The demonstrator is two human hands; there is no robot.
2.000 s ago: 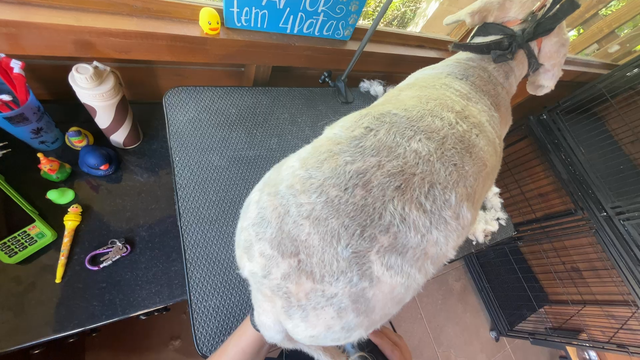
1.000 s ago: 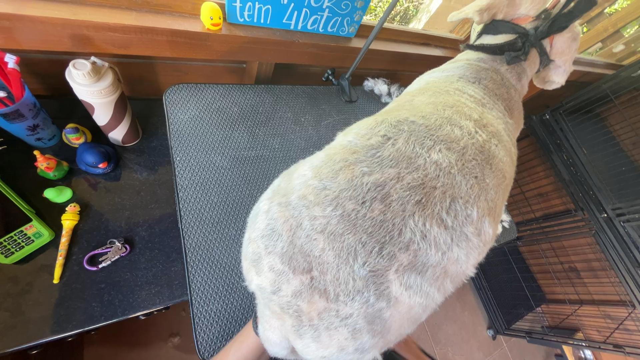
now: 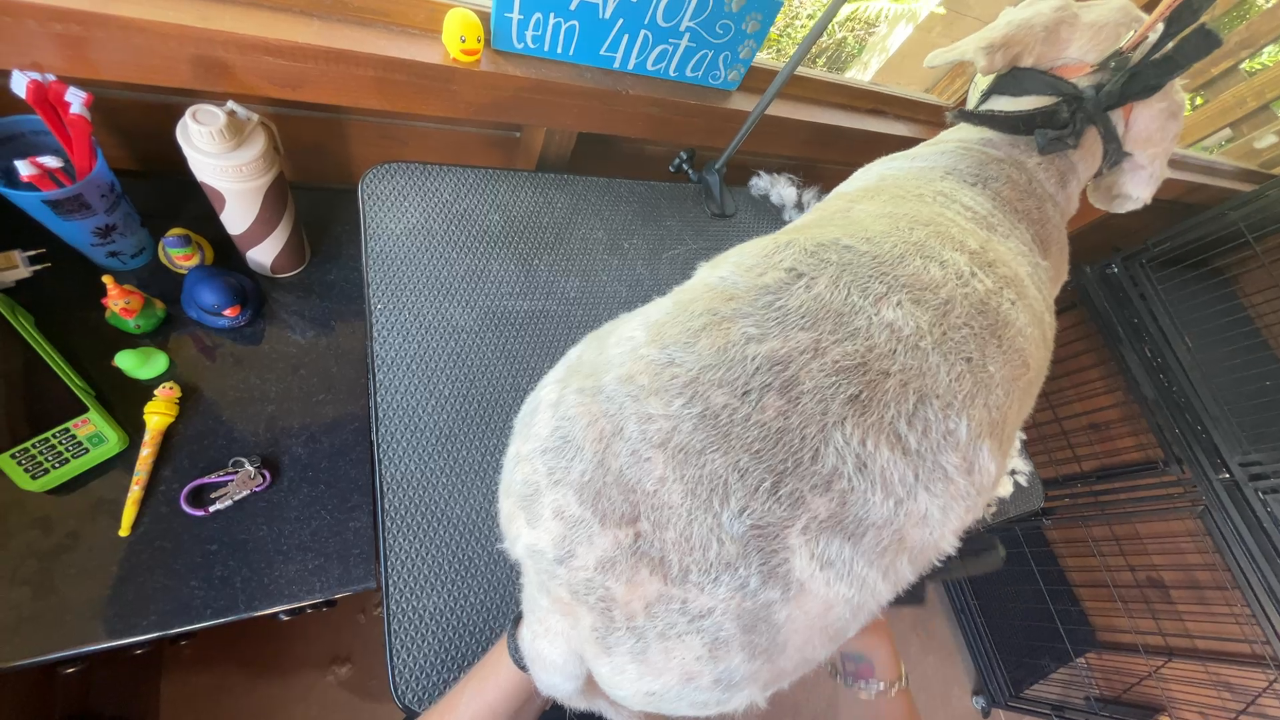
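A dog with closely clipped pale fur stands on a black textured grooming table, its rear toward me and its head at the upper right. Black fabric is tied around its neck or head. My left forearm, with a dark band at the wrist, reaches up under the dog's left rear side; the hand itself is hidden by the body. On the other side my right forearm, wearing a metal bracelet, goes beneath the hindquarters, and that hand is hidden as well. Cut fur lies by the arm post clamp.
To the left, a dark counter holds a bottle, a blue cup, several rubber ducks, a green card terminal, a yellow pen and keys. Black wire crates stand at the right, a window behind.
My forearms showed more on both sides of the hindquarters two seconds ago; less of them shows now. The dog's body sits slightly further right and lower in the view.
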